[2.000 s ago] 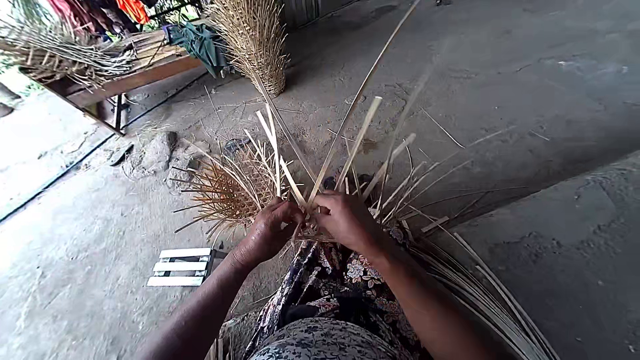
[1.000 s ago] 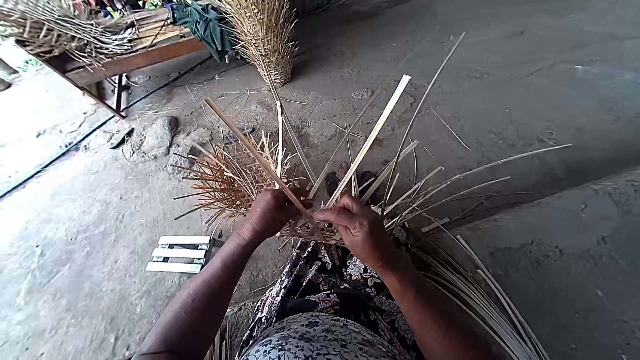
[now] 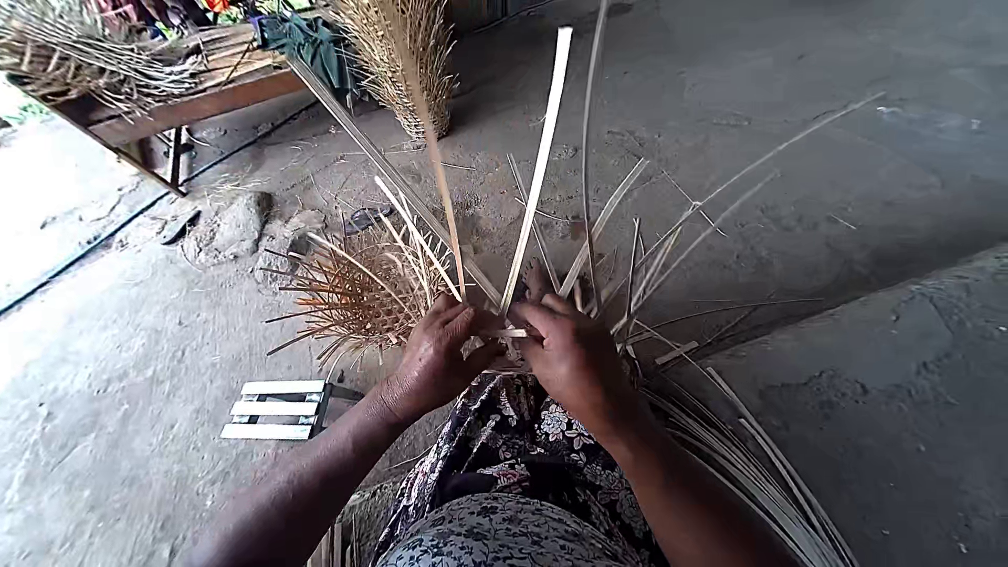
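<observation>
Above my patterned lap, my left hand [image 3: 442, 350] has its fingers closed on a thin brown strip [image 3: 438, 169] that stands upright. My right hand [image 3: 563, 346] pinches flat pale strips close beside it, at the base of a wide pale strip [image 3: 543, 157]. A short pale piece [image 3: 504, 333] lies between the two hands. Further strips fan upward and to the right from the same spot. The woven part under my fingers is mostly hidden. Left of my hands, an openwork basket [image 3: 374, 295] with loose reddish-brown ends rests on the floor.
A small white slatted piece [image 3: 272, 409] lies on the concrete at the left. Long loose strips [image 3: 748, 472] spread at the lower right. A wooden bench [image 3: 197, 98] at the upper left bears bundled sticks, with a tall woven bundle [image 3: 402, 71] beside it. Stones [image 3: 240, 224] lie near a dark hose.
The brown strip at my left hand leaned left across my fingers a second ago and now stands nearly upright. The wide pale strip has also swung more upright. Both hands remain close together.
</observation>
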